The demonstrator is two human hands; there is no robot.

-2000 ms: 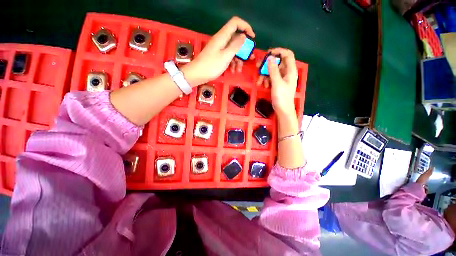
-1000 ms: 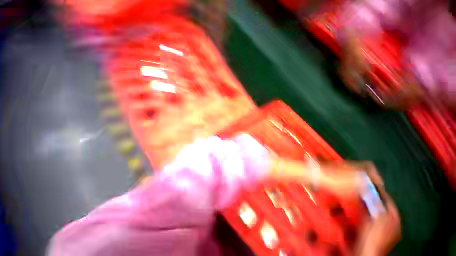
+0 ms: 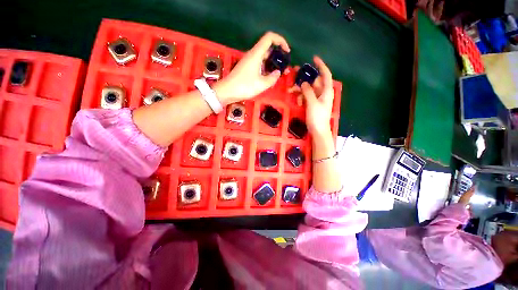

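My left hand [image 3: 255,68] holds a square watch body [image 3: 278,59] over the tray's far edge; its face is dark with a small light mark. My right hand [image 3: 318,93] holds a second dark watch body [image 3: 307,74] just to the right, its thumb at the lower edge. The two watches are apart. Below them is the red compartment tray [image 3: 207,212]. Its left and middle pockets hold watches showing pale or gold backs with dark round centres [image 3: 201,149]. Its right pockets hold several black-faced watches [image 3: 267,159]. My left forearm hides some pockets.
A second red tray [image 3: 47,113] adjoins at left. At right are white sheets [image 3: 369,156], a pen [image 3: 367,187] and a calculator [image 3: 403,177]. Small dark units [image 3: 349,13] lie on the green bench beyond. Another person's pink sleeve [image 3: 448,235] is at lower right.
Two seconds ago both held screens were lit blue; now they are dark. The view swung away and blurred one second ago, and is now back over the tray. Both hands still hold watches.
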